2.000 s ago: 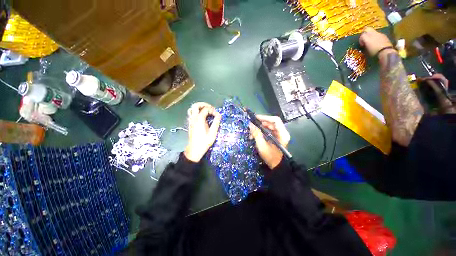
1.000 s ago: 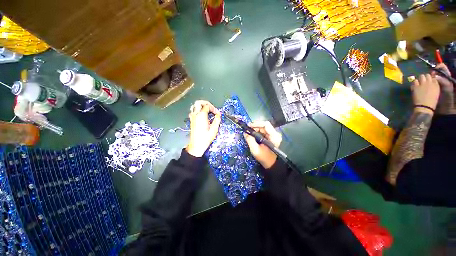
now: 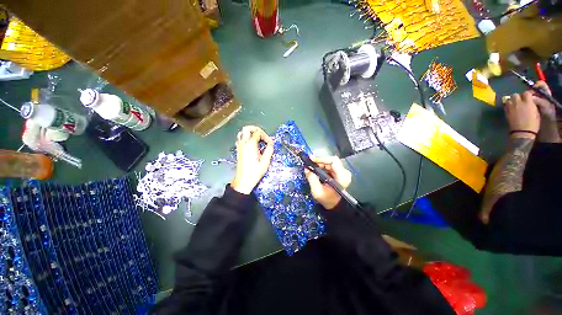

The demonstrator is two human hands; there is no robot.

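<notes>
A blue PCB panel (image 3: 289, 206) lies on the bench in front of me, tilted slightly. My right hand (image 3: 328, 179) holds the black soldering iron (image 3: 333, 183) like a pencil, its tip over the upper part of the panel. My left hand (image 3: 251, 159) is at the panel's upper left edge, thumb and fingers pinched together; what is between them is too small to tell. A tangled pile of white wired components (image 3: 167, 183) lies left of the panel. A small white piece lies just left of my left hand.
Soldering station (image 3: 351, 117) with solder spool (image 3: 360, 60) stands behind right; yellow-orange sheet (image 3: 443, 147) beside it. Cardboard box (image 3: 142, 55), bottles (image 3: 114, 107) and phone (image 3: 118, 144) are upper left. Stacked PCB panels (image 3: 80, 240) stand far left. Another person's hands (image 3: 524, 114) work at right.
The iron's tip moved left toward my left hand, then back slightly right. The panel's top shows more than two seconds ago. The other person's arm moved right, off the orange-yellow parts.
</notes>
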